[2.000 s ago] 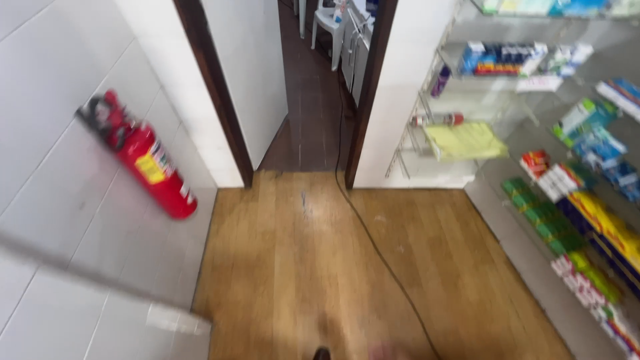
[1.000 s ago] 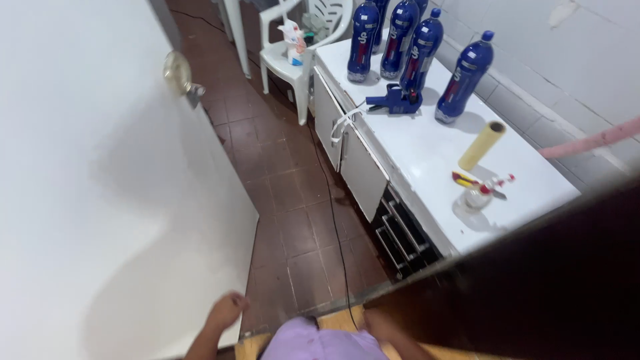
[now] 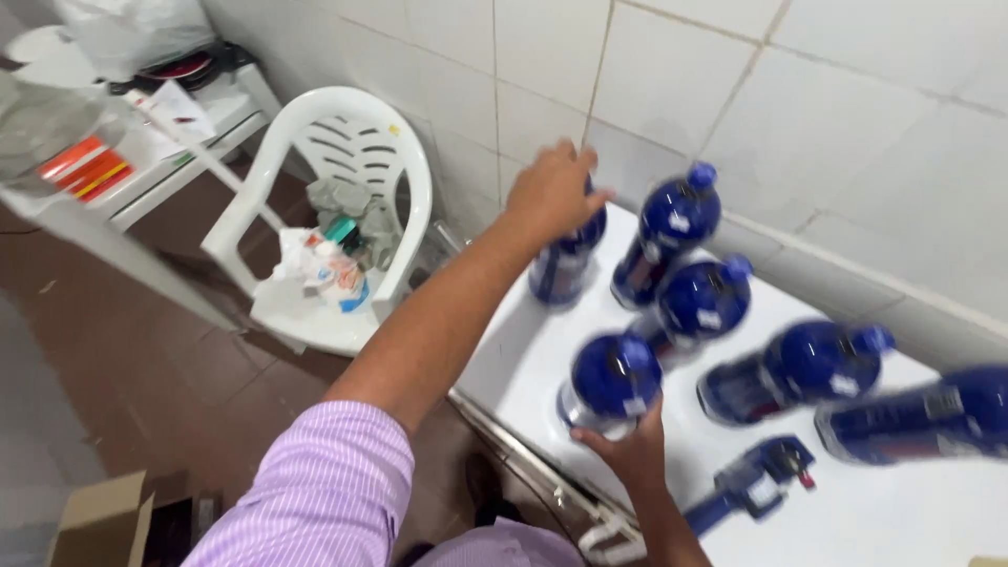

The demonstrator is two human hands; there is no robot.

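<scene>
Several blue plastic bottles stand on a white tabletop (image 3: pixel 504 354) against a tiled wall. My left hand (image 3: pixel 555 189) is over the top of the farthest bottle (image 3: pixel 563 272), its fingers spread around the cap area; whether they grip it is hidden. My right hand (image 3: pixel 634 449) is closed around the lower side of the nearest bottle (image 3: pixel 614 378). Between and beyond them are another bottle (image 3: pixel 669 228) and one more (image 3: pixel 701 303). To the right stand two others, one (image 3: pixel 795 370) beside a blue tool with a dark head (image 3: pixel 760 480), its kind unclear.
A white plastic chair (image 3: pixel 413 181) holding plastic bags (image 3: pixel 335 268) stands left of the tabletop. Farther left is a white table (image 3: pixel 181 157) with bags and papers. An open cardboard box (image 3: pixel 98 520) lies on the brown tiled floor at lower left.
The view has moved from the doorway to directly over the white tabletop. Both hands, low near the doorway one second ago, are now up at the blue bottles.
</scene>
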